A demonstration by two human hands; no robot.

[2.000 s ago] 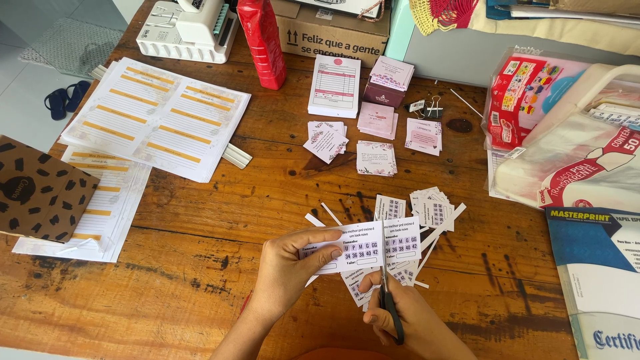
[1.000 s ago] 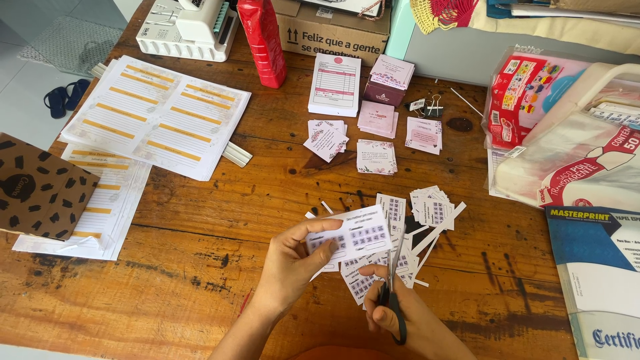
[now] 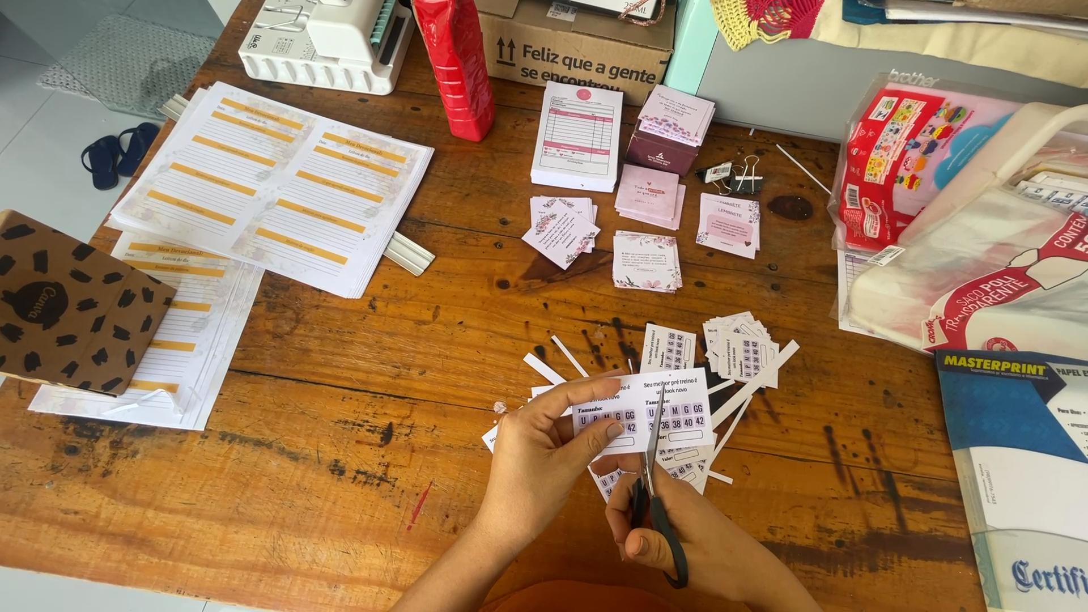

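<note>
My left hand (image 3: 548, 450) pinches a printed card strip (image 3: 684, 391) between thumb and fingers. The strip bears two tags side by side. My right hand (image 3: 671, 523) holds scissors (image 3: 656, 501) with black handles, their blades at the strip between its two tags. Whether the blades cut into the paper I cannot tell. Beneath and behind the strip lie more printed strips (image 3: 670, 344) and thin white paper offcuts (image 3: 756, 382). A small pile of cut tags (image 3: 744, 355) is just beyond them, to the right.
Printed sheets (image 3: 280, 187) and a patterned brown box (image 3: 76, 306) occupy the left. Stacks of small cards (image 3: 648, 259), a receipt pad (image 3: 578, 136), binder clips (image 3: 745, 180) and a red packet (image 3: 456, 68) stand farther back. Plastic bags (image 3: 977, 255) and a paper pack (image 3: 1011, 442) are at the right.
One second ago the strip was tilted and left of the scissors; now it lies across the blades, facing me squarely. Two seconds ago a strip was also at the blades.
</note>
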